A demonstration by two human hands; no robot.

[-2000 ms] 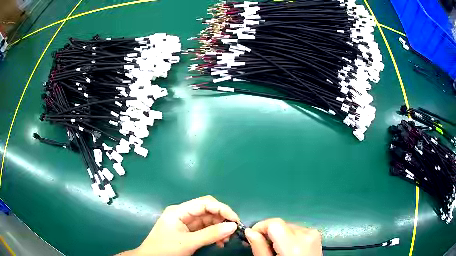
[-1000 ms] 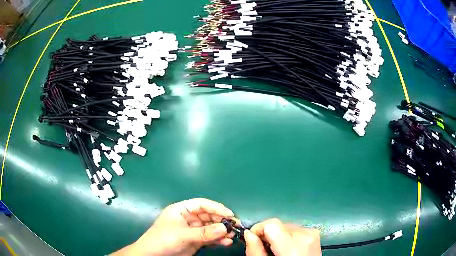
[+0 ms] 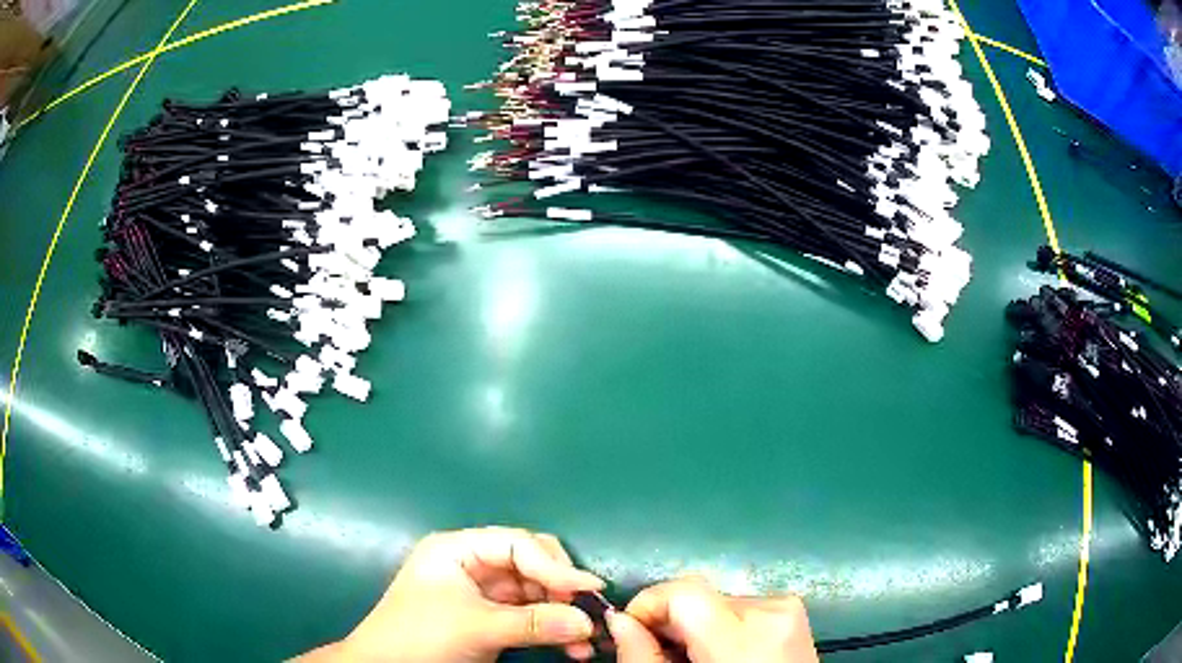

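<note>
My left hand point(image 3: 486, 598) and my right hand point(image 3: 706, 624) meet at the bottom middle. My left fingertips pinch a small black connector point(image 3: 592, 604). My right fingertips hold the lead end against it; the fingers hide most of the joint. A black sleeved lead point(image 3: 907, 633) runs out to the right from behind my right hand, with a white label and a white connector housing point(image 3: 1029, 595) at its far end. Another small white piece point(image 3: 979, 658) shows at the bottom edge, cut off by the frame.
A left-hand pile of harnesses point(image 3: 220, 194) has white plugs facing right. A centre pile of sleeved leads point(image 3: 765, 130) has bare wire ends at left. A dark tangled pile point(image 3: 1102, 376) lies at right. A blue plastic bin point(image 3: 1121, 78) stands upper right on the green bench point(image 3: 622, 415).
My fingertips have closed in around the black connector, which is now more covered. The lead's white end has risen slightly, and a second white piece has appeared below it. The view has shifted slightly.
</note>
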